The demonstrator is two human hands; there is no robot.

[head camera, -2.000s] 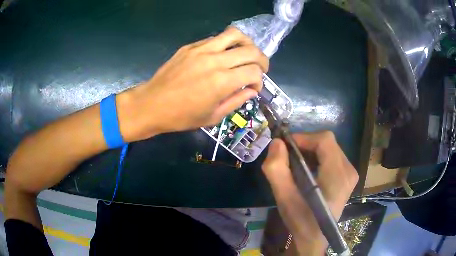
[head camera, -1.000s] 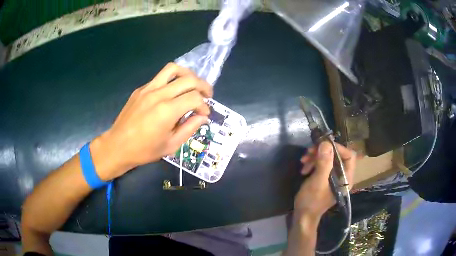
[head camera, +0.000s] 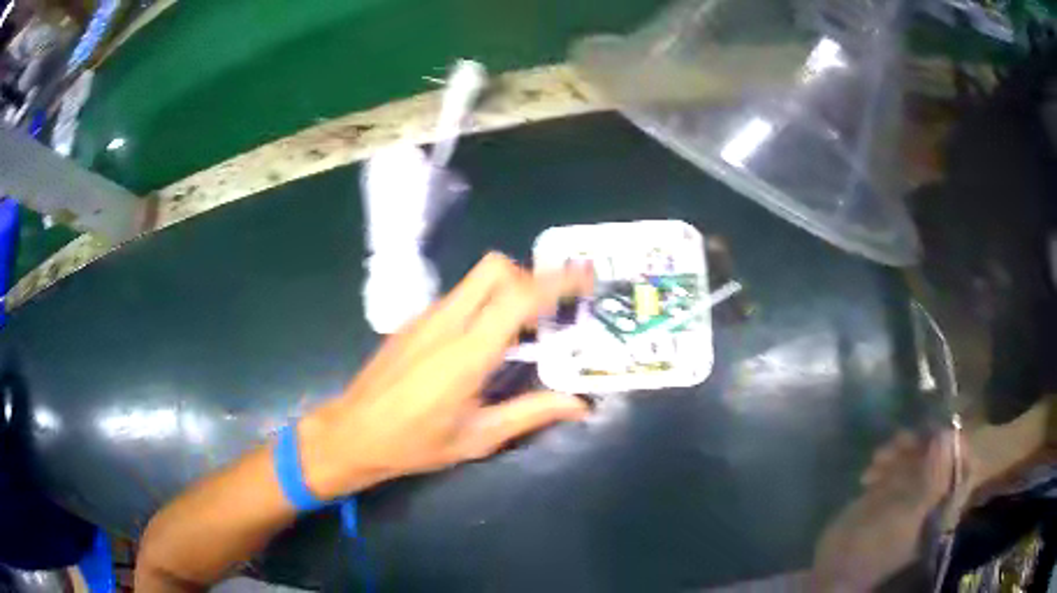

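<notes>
The white socket housing (head camera: 559, 368) lies open side up on the dark green mat. Inside is a green circuit board (head camera: 626, 321) with a yellow block. My left hand (head camera: 446, 376), with a blue wrist strap (head camera: 292, 466), grips the housing's left edge, thumb at the lower corner and fingers over the upper left. A white wire (head camera: 721, 294) crosses the right edge towards a blurred brass contact strip (head camera: 735, 269). The bagged white power cord (head camera: 398, 238) lies to the left. My right hand (head camera: 893, 498) is blurred at lower right; whether it holds the soldering iron cannot be told.
A clear fume hood (head camera: 800, 151) hangs at the upper right. A dark blurred device (head camera: 985, 232) stands at the right edge. A thin pale cable (head camera: 953, 405) runs down beside my right hand. The green conveyor (head camera: 348, 58) and its worn metal edge (head camera: 278, 156) lie behind.
The housing has turned, and its bagged cord now lies to the left. My left hand has shifted to its left edge. My right hand has moved away to the lower right. The camera view has shifted.
</notes>
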